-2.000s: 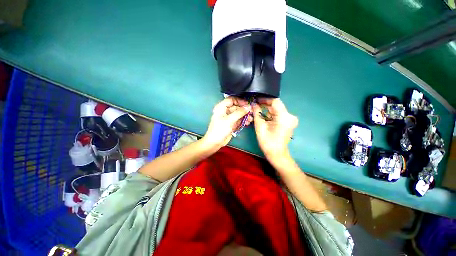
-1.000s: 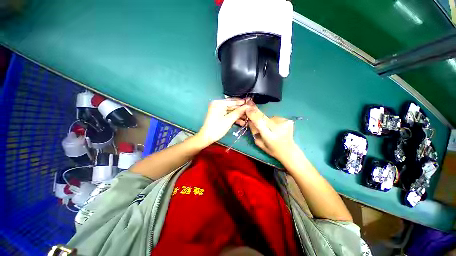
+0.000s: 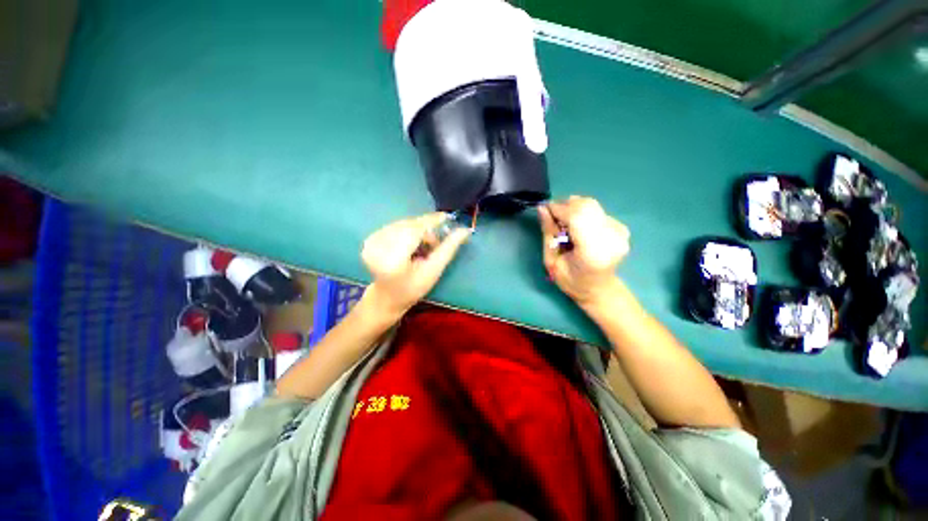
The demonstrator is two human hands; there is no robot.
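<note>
The white camera body (image 3: 463, 51) with a red end lies on the green bench, its glossy black housing (image 3: 453, 142) pointing towards me. A white antenna bar (image 3: 530, 107) runs along its right side. Thin wires (image 3: 474, 216), one orange-red, come out of the housing's open end. My left hand (image 3: 407, 256) pinches wires at the left of the opening. My right hand (image 3: 585, 244) is closed at the right of the opening, with a wire between its fingertips and a small pale piece at the fingers. The wire ends are too small to tell.
Several black front modules (image 3: 722, 285) with silver and white insides stand at the right of the green bench (image 3: 254, 122). A blue crate (image 3: 97, 356) at lower left holds camera bodies (image 3: 193, 346) with white cables. A metal rail (image 3: 651, 61) runs along the bench's back edge.
My hands were together under the housing and are now apart, one at each side of the opening. The camera body has shifted left and tilted in view, and more of its red end shows.
</note>
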